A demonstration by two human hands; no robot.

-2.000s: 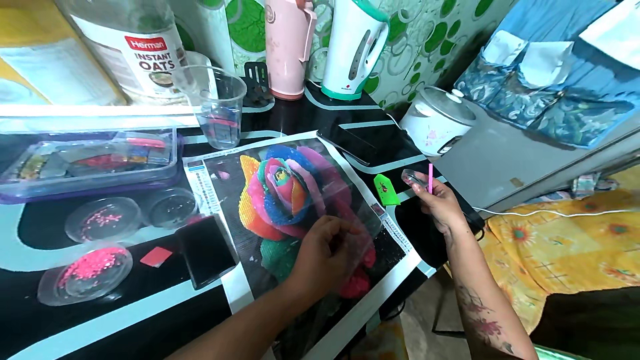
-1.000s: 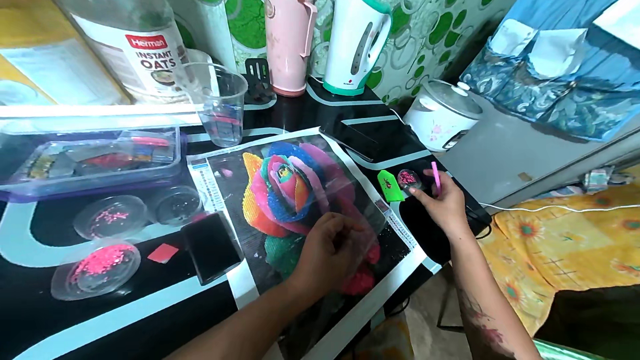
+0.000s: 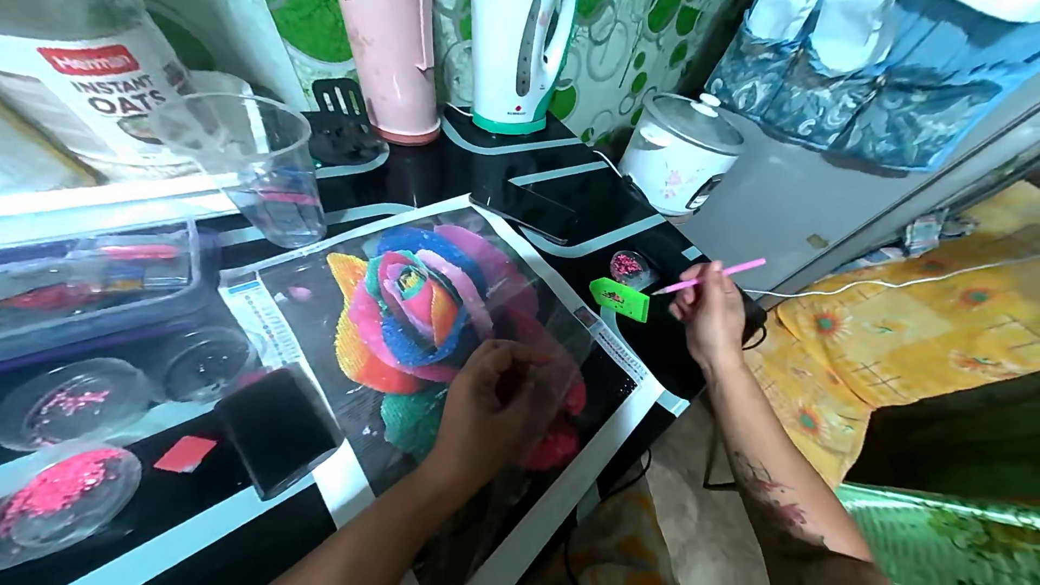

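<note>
My right hand (image 3: 708, 313) holds a pink applicator pen (image 3: 735, 267) like a pencil, its tip beside a green plastic tray (image 3: 619, 300) that has a few small beads in it. Just behind the tray sits a small round dish of pink beads (image 3: 628, 265). My left hand (image 3: 504, 402) rests over the lower middle of a diamond painting of a multicoloured rose (image 3: 410, 305), thumb and forefinger pinched at a clear film (image 3: 561, 357); how firmly they hold it is unclear. The painting lies on a black table with pale stripes.
At the left are clear dishes of pink beads (image 3: 61, 491), a red square (image 3: 185, 454), a dark phone-like slab (image 3: 278, 426) and a plastic box (image 3: 97, 284). Behind stand a clear cup (image 3: 280, 183), a pink flask (image 3: 396, 73), a white kettle (image 3: 512, 65) and a rice cooker (image 3: 686, 150). A smartphone (image 3: 524, 210) lies near the painting's top corner.
My right hand with the pen has moved from over the small bead dish to beside the green tray, and its tip now points at the tray. My left hand has stayed on the painting.
</note>
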